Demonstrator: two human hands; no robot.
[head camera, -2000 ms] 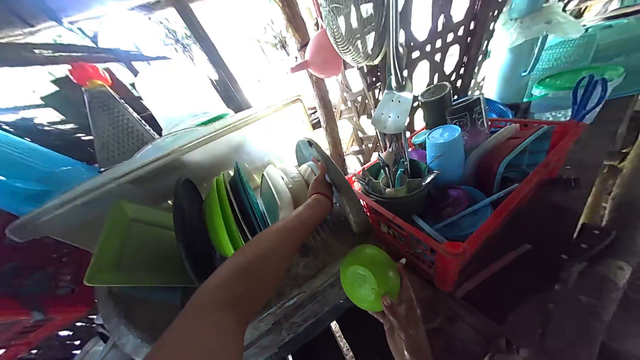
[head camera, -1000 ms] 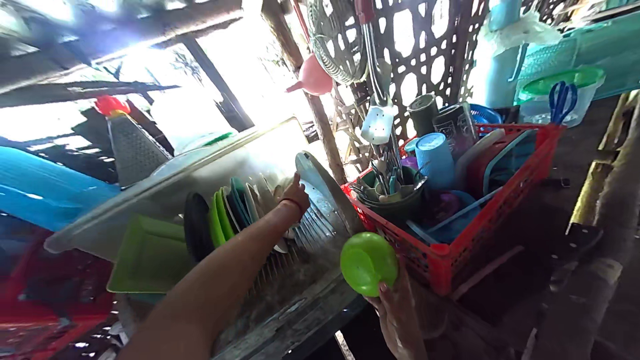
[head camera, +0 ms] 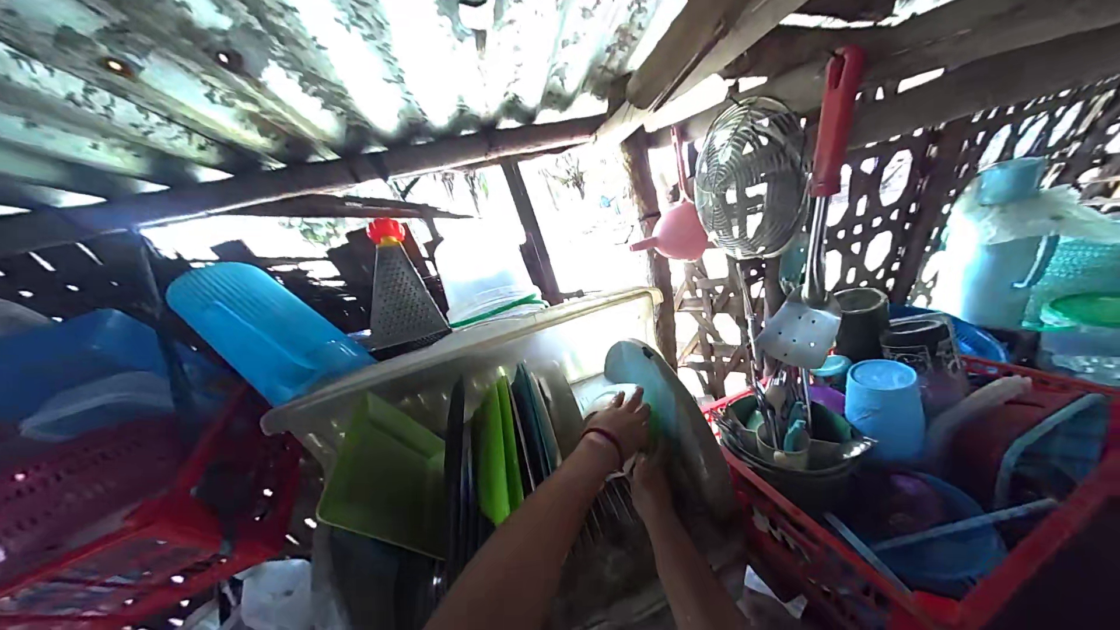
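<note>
In the middle of the view my left hand (head camera: 619, 422) touches a pale dish (head camera: 604, 395) at the right end of the row in the rack. My right hand (head camera: 649, 479) is just below it, partly behind it; a bit of green shows beside the fingers, and its grip is hidden. A large pale oval platter (head camera: 681, 411) leans upright right of both hands. Left of them stand bright green plates (head camera: 496, 451), a dark plate (head camera: 454, 464) and a square olive-green dish (head camera: 385, 477), on edge in a translucent plastic tub (head camera: 420, 363).
On the right, a red plastic crate (head camera: 814, 560) holds a pot of cutlery and a blue cup (head camera: 884, 407). A slotted metal turner (head camera: 801, 328), a wire strainer (head camera: 752, 179) and a pink ladle (head camera: 681, 232) hang above. A box grater (head camera: 402, 302) stands behind the tub.
My right hand has moved up and left from below the platter to beside my left hand. The green bowl it held is no longer plainly visible. The view has tilted upward.
</note>
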